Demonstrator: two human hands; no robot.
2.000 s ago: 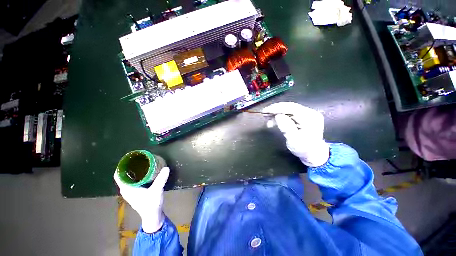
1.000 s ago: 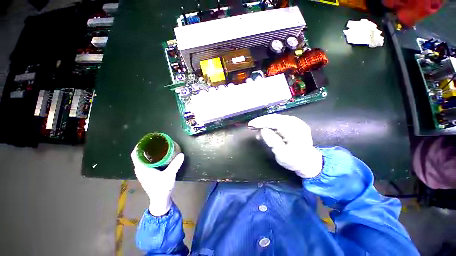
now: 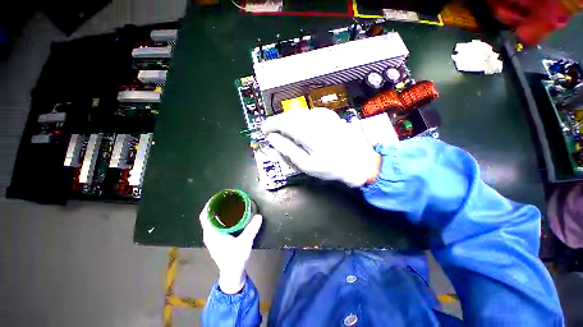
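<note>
The power board (image 3: 332, 64) lies on the dark green mat (image 3: 198, 147), with a long silver heatsink, a yellow-taped transformer and two copper coils (image 3: 419, 94). My gloved left hand (image 3: 230, 255) holds the green cup (image 3: 249, 217) near the mat's front edge; dark amber liquid shows inside. My gloved right hand (image 3: 319, 144) is over the board's front left part, fingertips pinched near its left edge, and covers much of the front white heatsink block (image 3: 380, 129). The brush in the right fingers is almost wholly hidden by the hand.
Crumpled white cloth (image 3: 476, 57) lies at the back right. A black tray with boards (image 3: 48, 153) is at left. Another board (image 3: 569, 108) is at right. A person's purple-pink sleeve (image 3: 566, 214) and a blurred red-orange shape (image 3: 537, 22) show at the right.
My right hand has moved left and up from the board's front edge to over its front left part. My left hand still holds the cup. The view has shifted, moving the scene rightward.
</note>
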